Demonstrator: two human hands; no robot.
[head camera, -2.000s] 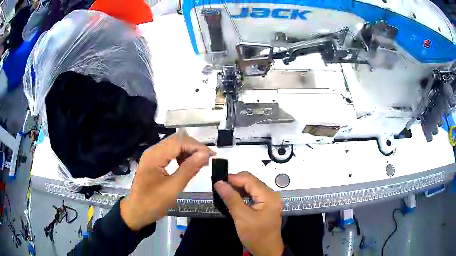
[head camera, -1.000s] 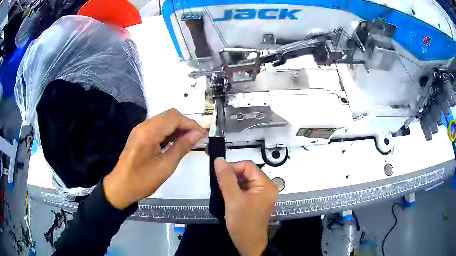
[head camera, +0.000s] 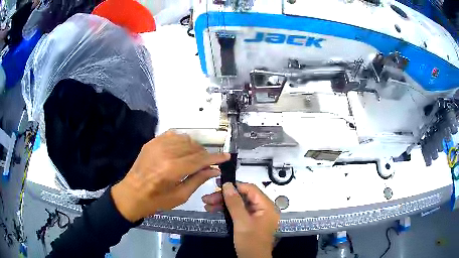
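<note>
A narrow black fabric strip (head camera: 228, 174) runs upright below the needle area, its top end at the narrow metal guide (head camera: 233, 135). My left hand (head camera: 168, 174) has its fingertips on the strip's upper part. My right hand (head camera: 249, 214) pinches the strip lower down between thumb and fingers. The presser foot and needle area (head camera: 234, 101) of the white Jack machine (head camera: 312, 55) is above the guide. The strip's lower end is partly hidden by my right hand.
A cloudy plastic bag (head camera: 95, 48) with a black fabric heap (head camera: 98, 136) stands on the left of the table. An orange-red disc (head camera: 126, 15) is behind it. A measuring tape (head camera: 352, 212) follows the curved front edge. Yellow-green handles (head camera: 453, 157) show at the far right.
The strip's top end has moved up from below to the metal guide. My left fingertips have come onto the strip; my right hand still pinches it. The camera view has shifted slightly.
</note>
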